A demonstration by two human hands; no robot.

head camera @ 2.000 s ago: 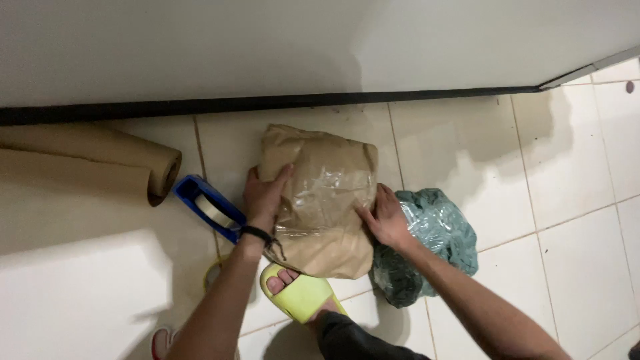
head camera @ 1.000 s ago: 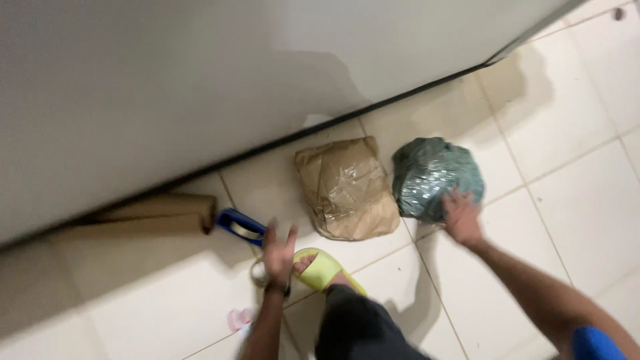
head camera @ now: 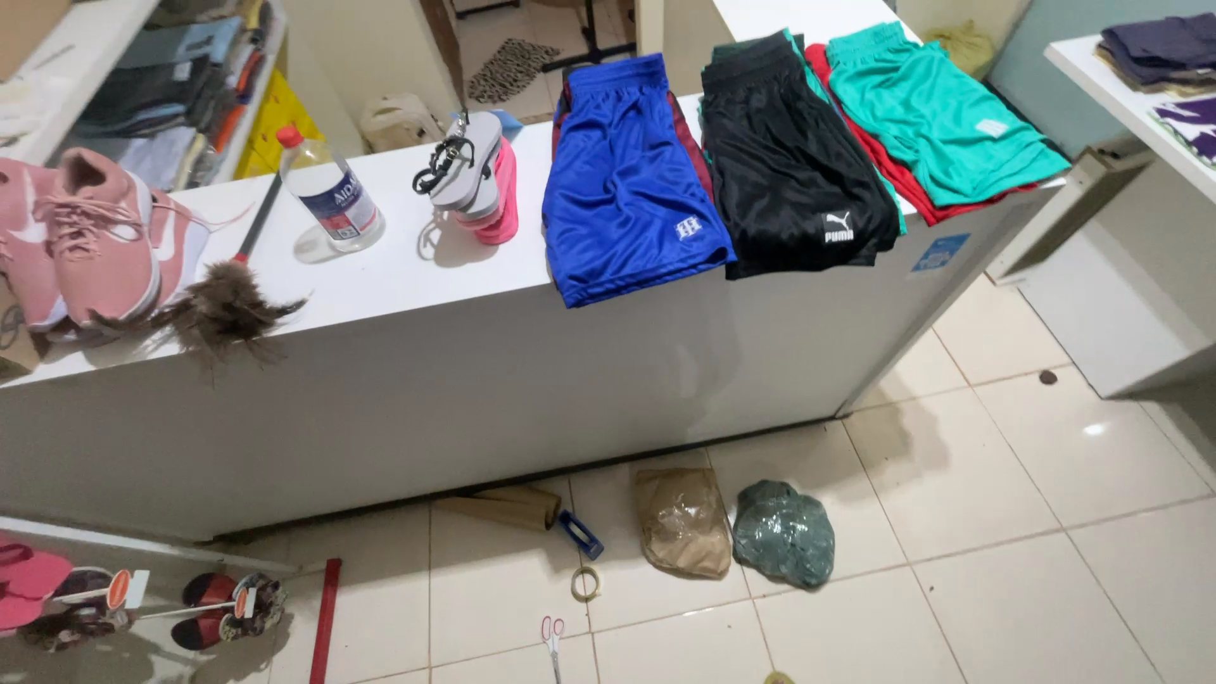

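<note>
Neither of my hands shows in the head view now. On the tiled floor, a package in brown paper and clear tape (head camera: 682, 522) lies beside a dark green plastic-wrapped bundle (head camera: 784, 534). Left of them are a roll of brown kraft paper (head camera: 513, 506), a blue tape dispenser (head camera: 579, 534) and a roll of tape (head camera: 585, 583). Scissors with red-edged handles (head camera: 553, 635) lie nearer the bottom edge.
A white counter (head camera: 456, 313) holds folded blue shorts (head camera: 632, 180), black shorts (head camera: 798, 161), green shorts (head camera: 940, 114), flip-flops (head camera: 475, 176), a plastic bottle (head camera: 332, 195), a feather duster (head camera: 228, 304) and pink sneakers (head camera: 100, 237). A slipper rack (head camera: 171, 546) stands at lower left.
Both hands, earlier on the brown package, then the right on the green bundle, have left the view. The view has risen and widened to show the counter top.
</note>
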